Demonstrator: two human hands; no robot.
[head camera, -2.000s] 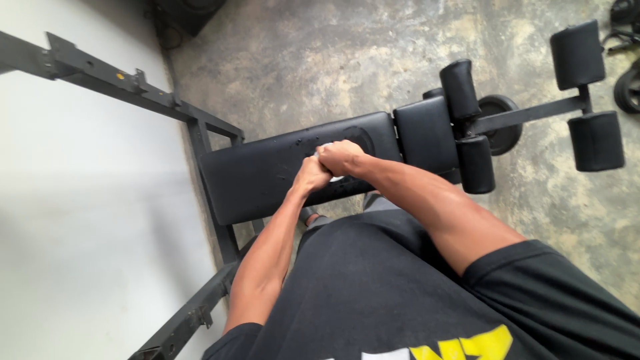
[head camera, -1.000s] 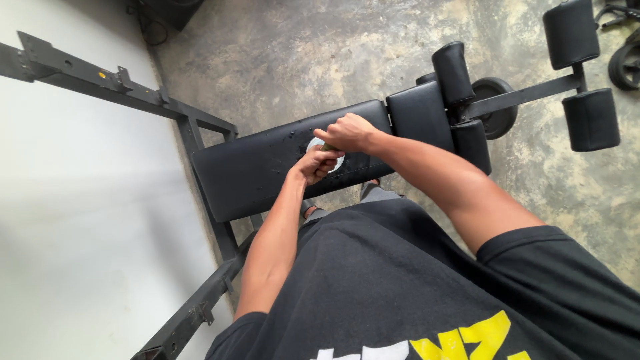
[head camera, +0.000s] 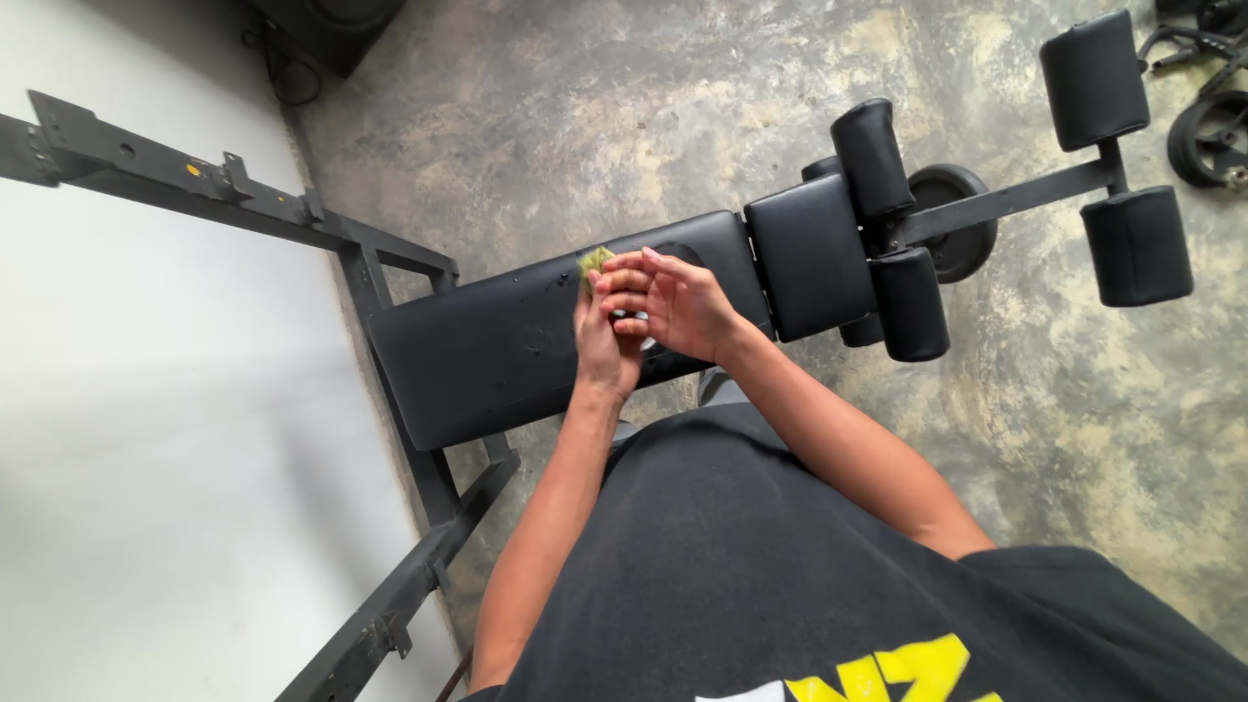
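Observation:
Above a black padded weight bench (head camera: 478,341), my left hand (head camera: 606,341) holds a small crumpled yellow-green piece (head camera: 594,261), perhaps a sponge or cloth, between its fingertips and thumb. My right hand (head camera: 678,304) is beside it, palm turned toward the left hand, fingers spread and bent, with nothing clearly gripped. Its fingertips overlap the left hand. Something white (head camera: 647,337) shows in part behind the right hand's fingers; what it is cannot be told. Wet-looking drops and marks lie on the bench pad around the hands.
A black metal rack (head camera: 292,219) stands along the white wall at left. The bench's foam rollers (head camera: 909,304) and leg attachment (head camera: 1014,200) extend right, near a weight plate (head camera: 960,224). More wheel-like gear (head camera: 1209,141) lies at the far right. A black object (head camera: 336,29) stands at upper left.
My hands were clasped together two seconds ago; the right hand has opened and its fingers have spread. The yellow-green piece now shows plainly at my left fingertips.

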